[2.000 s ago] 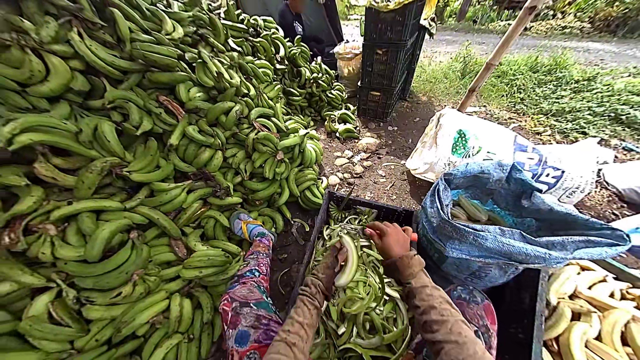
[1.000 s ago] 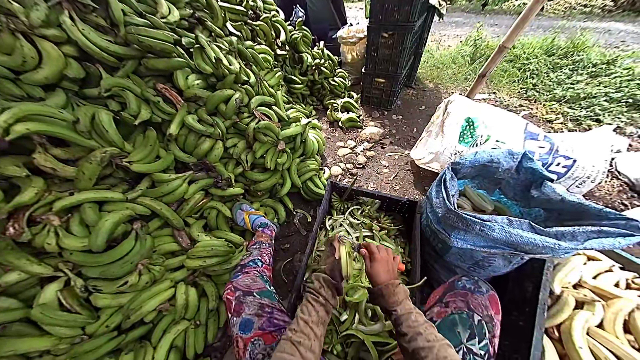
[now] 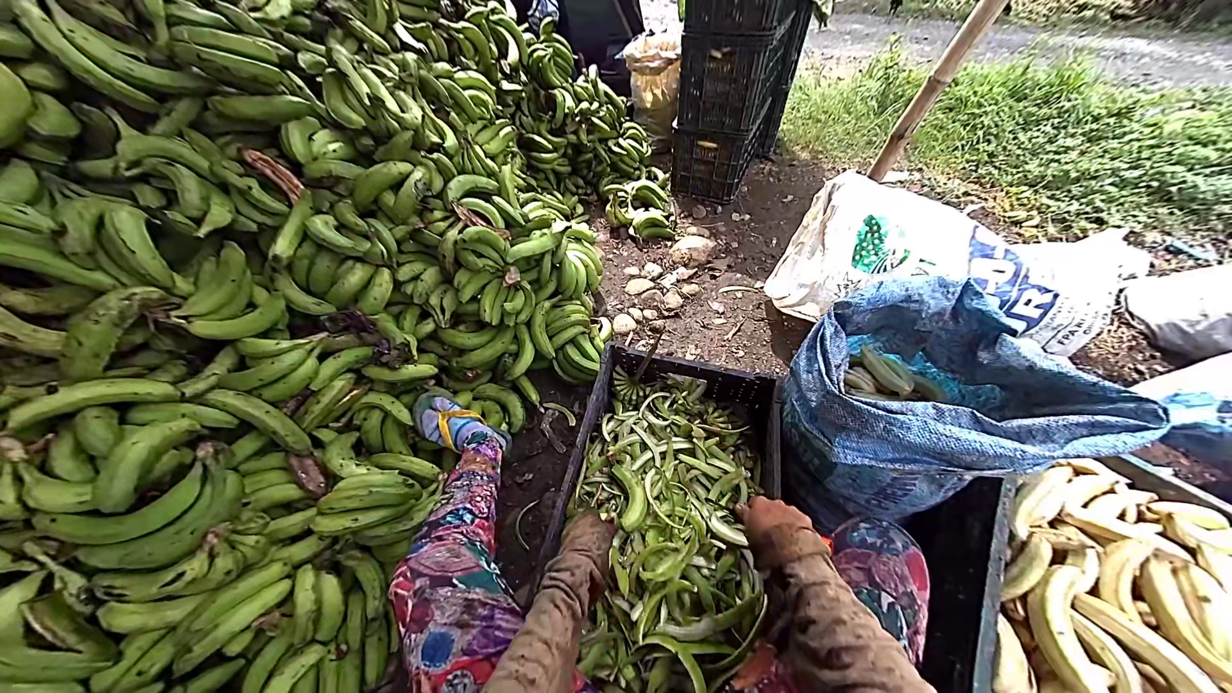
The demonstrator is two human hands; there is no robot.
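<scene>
Green peels (image 3: 664,539) fill a black plastic crate (image 3: 575,452) between my legs. My left hand (image 3: 589,539) is at the crate's left side, beside a green plantain piece (image 3: 632,499); the sleeve and blur hide whether its fingers hold it. On the right side, my right hand (image 3: 770,525) rests over the peels with its fingers bent; a bit of orange shows by the wrist, and what it grips is unclear. A blue woven sack (image 3: 895,433) with peeled plantains (image 3: 885,371) inside stands to the right of the crate.
A large heap of green plantains (image 3: 241,414) lies along the left. Peeled plantains (image 3: 1107,597) fill a crate at lower right. Stacked black crates (image 3: 727,96), a leaning pole (image 3: 938,87) and white printed sacks (image 3: 885,236) are farther off. My sandaled foot (image 3: 448,421) touches the heap.
My hands have moved apart, the left to the crate's left side and the right to its right side. One second ago they were together over the peels, around a pale plantain.
</scene>
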